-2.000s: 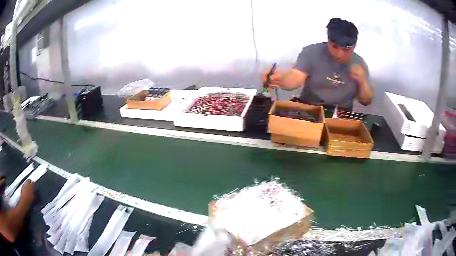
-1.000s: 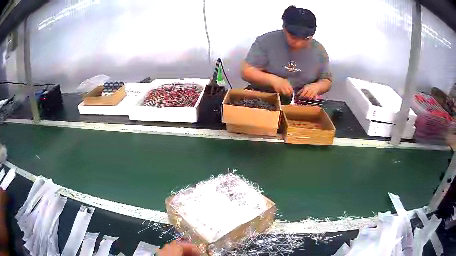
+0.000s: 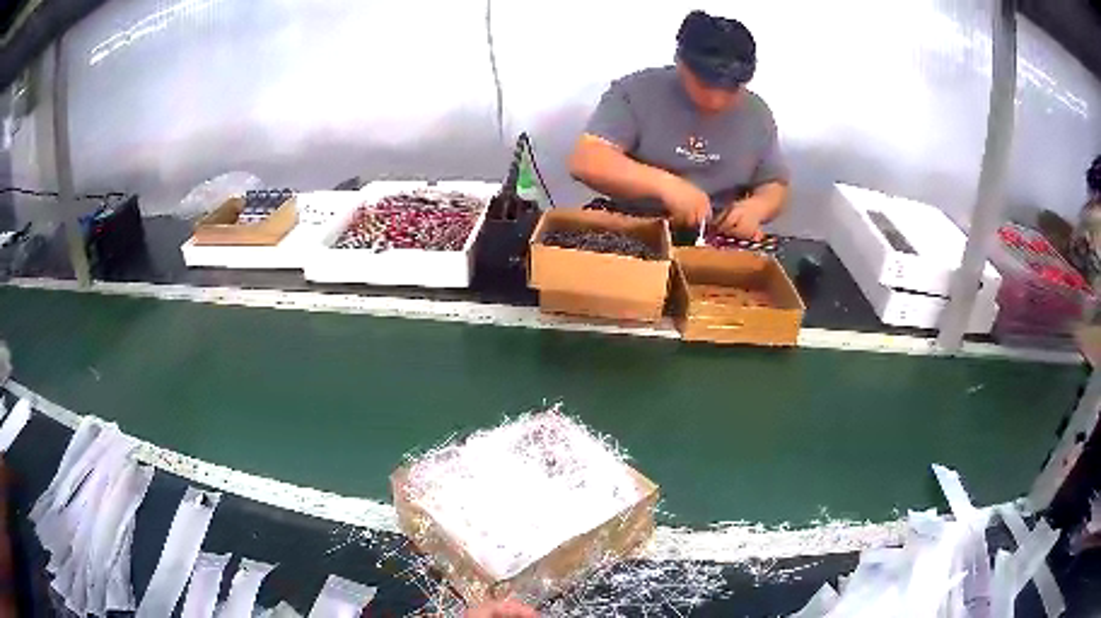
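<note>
A tan carton with a white top stands at the near edge of the belt, with fine whitish and some reddish strands heaped on it and scattered around its base. Fingertips, seemingly of my left hand, show at the carton's near corner; the rest is cut off by the bottom edge, so its hold is hidden. My right hand is out of the picture. Long white strips lie in fanned piles at the left and right.
A green belt crosses in front. Beyond it are two open cartons, a white tray of red-and-silver parts, stacked white boxes and a person handling small parts. Another person's head and arm show at the far right.
The view has swung right and settled. A blurred pale shape near the carton is gone; fingertips have appeared and moved right along its near side. The person opposite has lowered both hands and the dark tool is upright.
</note>
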